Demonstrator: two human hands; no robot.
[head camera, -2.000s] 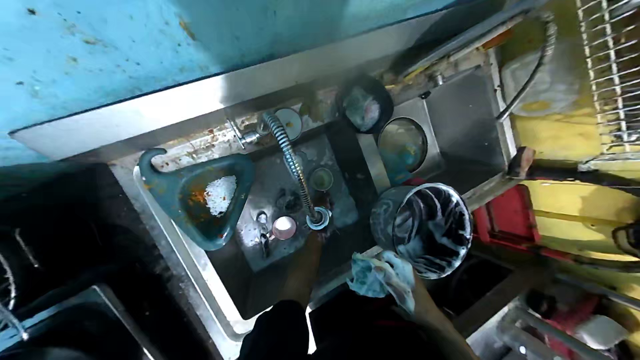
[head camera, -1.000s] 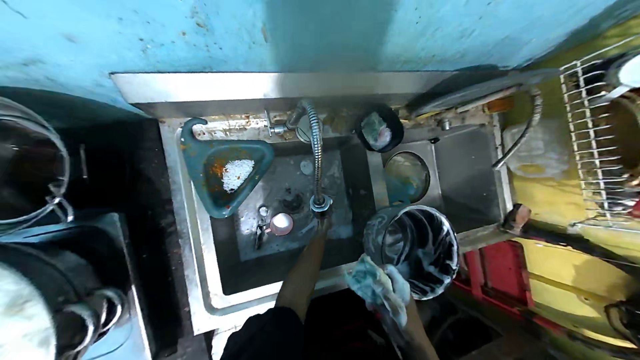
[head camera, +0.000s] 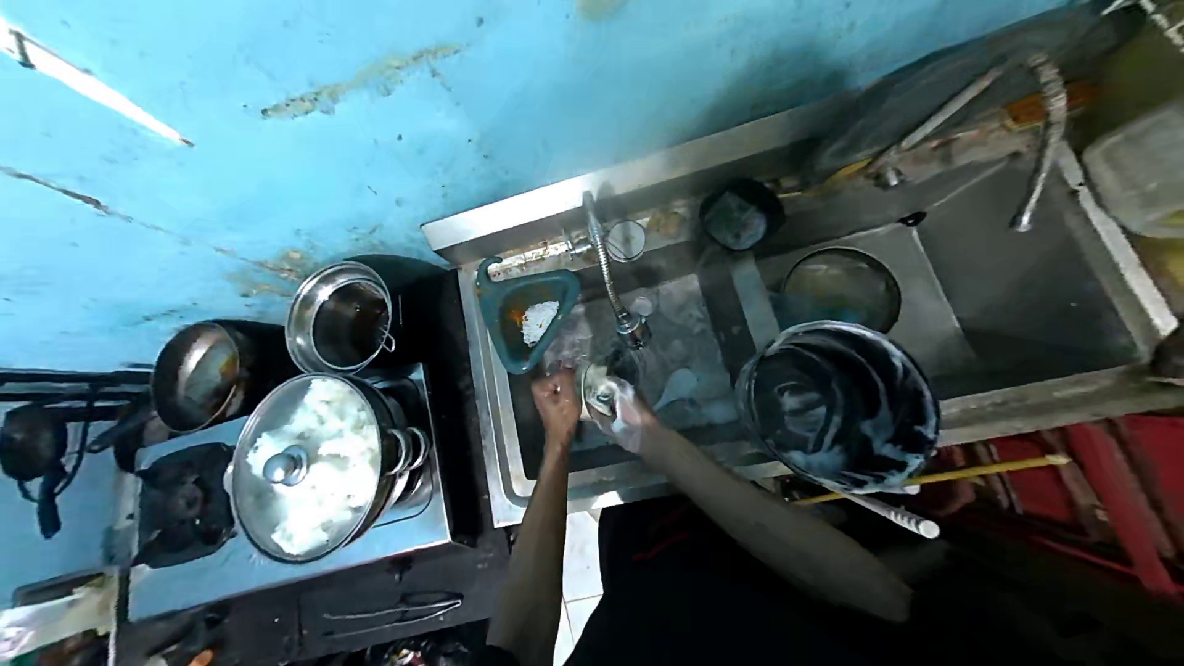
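Over the left basin of a steel sink (head camera: 507, 462), my left hand (head camera: 556, 405) grips the left side of a small round dish or cup (head camera: 595, 393). My right hand (head camera: 632, 421), with something pale and translucent about it, presses against the dish's right side. The flexible faucet (head camera: 606, 264) hangs just above and behind them, its head over the basin. Left of it a teal triangular strainer (head camera: 499, 319) holds white scraps. A large soapy dark pot (head camera: 837, 407) stands to the right. A spoon-like piece (head camera: 680, 387) lies in the basin.
At left, a glass-lidded pot (head camera: 310, 467) with white contents stands on the stove (head camera: 190, 587), near a steel pot (head camera: 338, 314) and a frying pan (head camera: 199, 375). A round lid or pan (head camera: 844, 289) and a black bowl (head camera: 740, 215) lie behind the soapy pot.
My left hand has moved from the faucet head to the dish. My right hand has moved left from beside the soapy pot, and the cloth it held there is no longer plainly visible. The view has swung left.
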